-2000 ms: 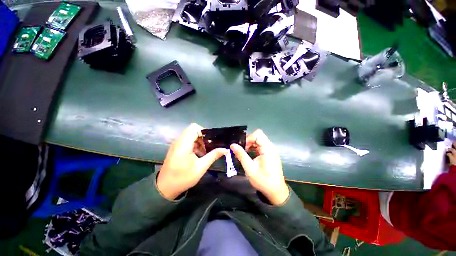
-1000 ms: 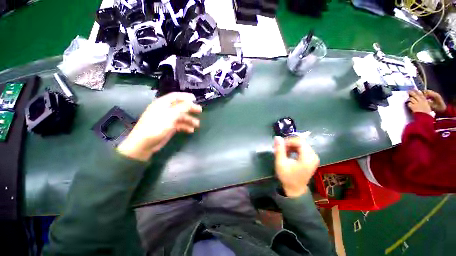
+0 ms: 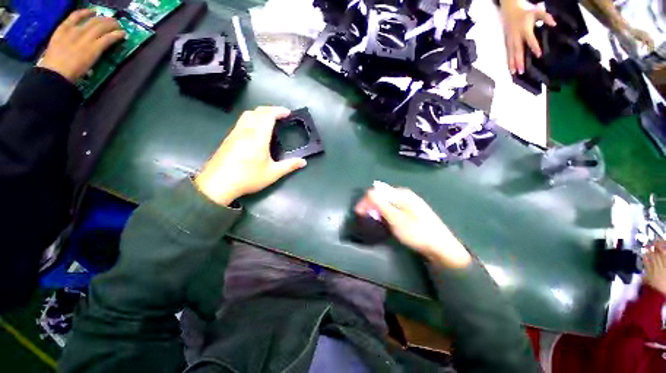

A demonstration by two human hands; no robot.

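A flat black square housing with a large opening lies on the dark green tabletop. My left hand holds its left side, fingers at the top corner and thumb at the lower edge. My right hand is blurred by motion, above the table to the lower right of the housing. Its fingertips are closed on a small black cabled module, whose details are blurred.
Stacked housings stand at the back left, beside a plastic bag. Assembled units lie heaped at the far side. A clear cup is at the right. Other people's hands are on the circuit boards, at the far side and at the right edge.
My left hand has come down onto the housing and taken hold of it. My right hand has picked up the module from the table. Another person's hand has come onto the circuit boards.
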